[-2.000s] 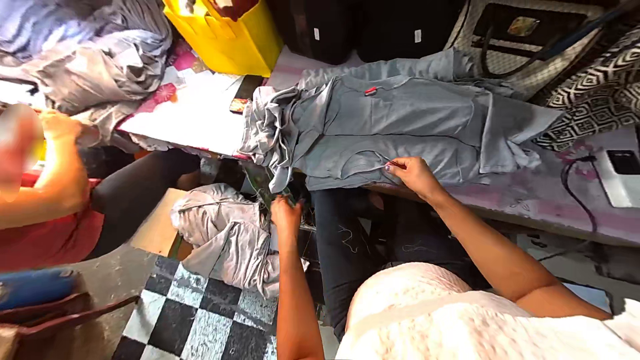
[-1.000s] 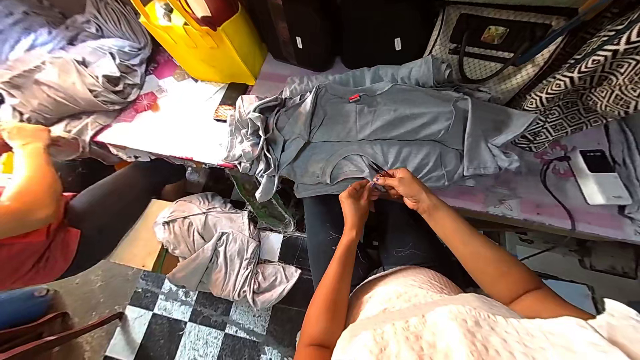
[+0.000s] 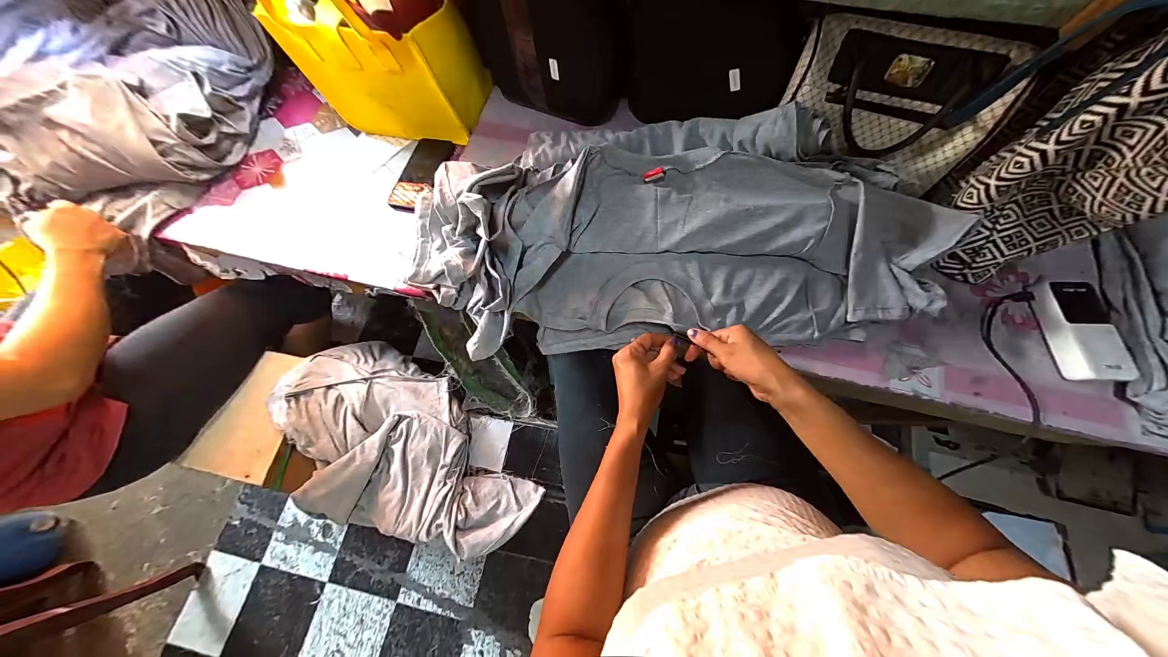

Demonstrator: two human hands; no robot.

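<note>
A grey garment [image 3: 703,219] lies spread on the table before me, with a small red item [image 3: 654,174] on its upper part. My left hand [image 3: 646,365] pinches the garment's near edge, just below a curved seam. Close beside it on the right, my right hand [image 3: 735,358] has its fingers closed at the same edge; a small dark thing shows between the fingertips, too small to identify. A crumpled heap of lighter grey fabric [image 3: 465,228] touches the garment's left end.
A yellow bag [image 3: 392,73] and black cases [image 3: 703,55] stand behind. A white device [image 3: 1081,333] with a cable sits right on the table [image 3: 922,383]. Light grey fabric [image 3: 392,447] hangs low at left over a box. Another person's hand [image 3: 73,228] touches piled fabric at far left.
My left hand has come up from the lower left fabric to the garment's edge, beside my right hand. Since a second ago both hands have stayed close together there.
</note>
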